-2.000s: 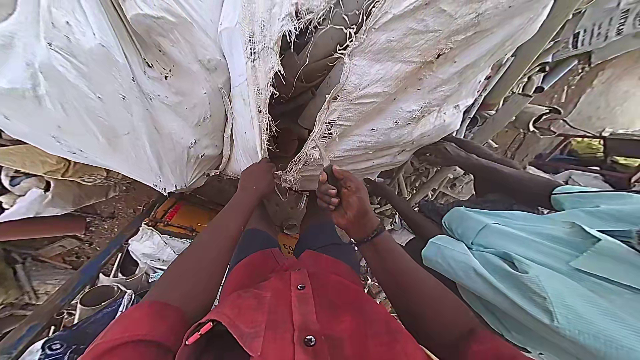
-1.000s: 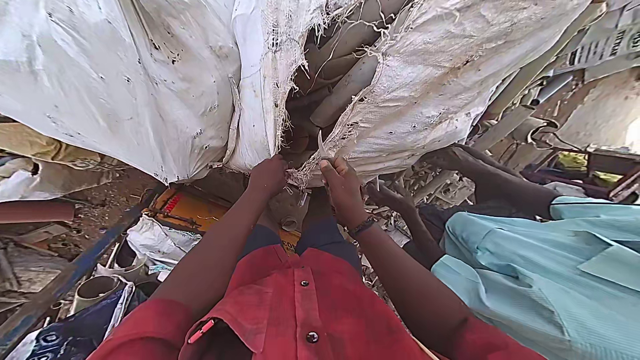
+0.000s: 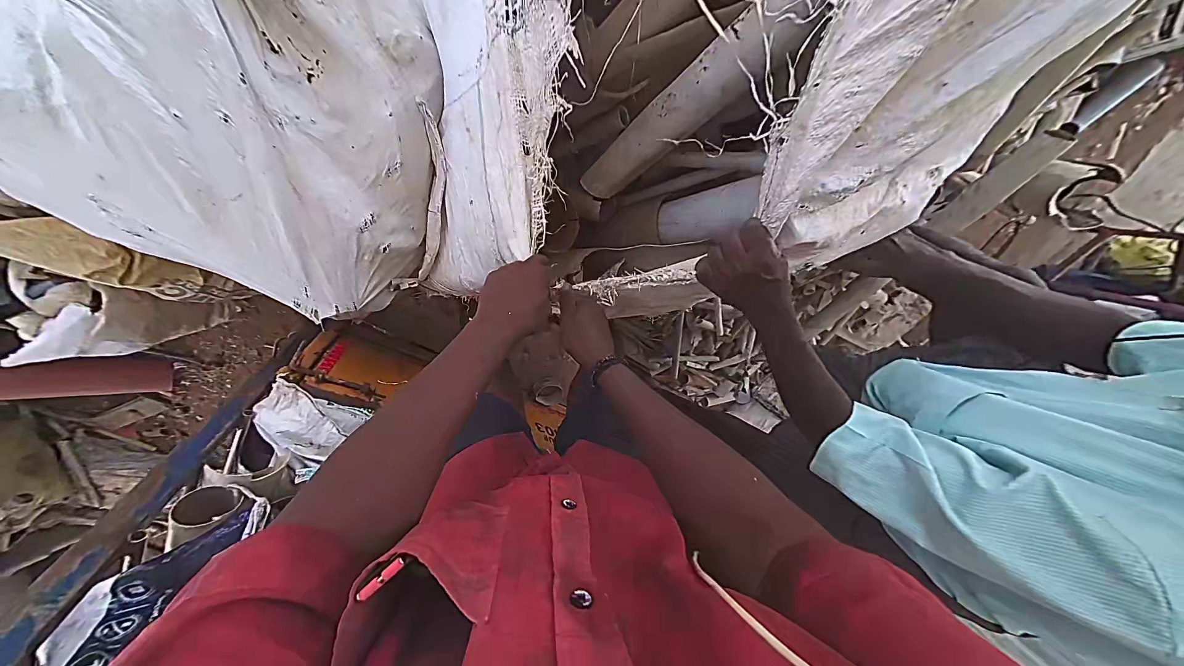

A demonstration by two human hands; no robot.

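Note:
A large white woven plastic sack (image 3: 495,139) is split open, with frayed edges. Grey and brown pipes (image 3: 661,111) lie inside the gap. My left hand (image 3: 515,294) is closed on the lower left torn edge of the sack. My right hand (image 3: 583,326), with a bracelet at the wrist, is right beside it and grips the lower edge of the opening; its fingertips are partly hidden. A co-worker's hand (image 3: 747,268) holds the right torn flap (image 3: 851,157) of the sack.
The co-worker in a light blue shirt (image 3: 1008,453) is close on my right. Pipe scraps (image 3: 731,356) lie below the sack. On the left are a blue metal rail (image 3: 176,472), a cut pipe (image 3: 205,509), a white bag (image 3: 305,421) and a reddish pipe (image 3: 88,377).
The split in the sack has widened, showing more pipes. My right hand has moved left, close to my left hand. The co-worker's hand has come up onto the right flap.

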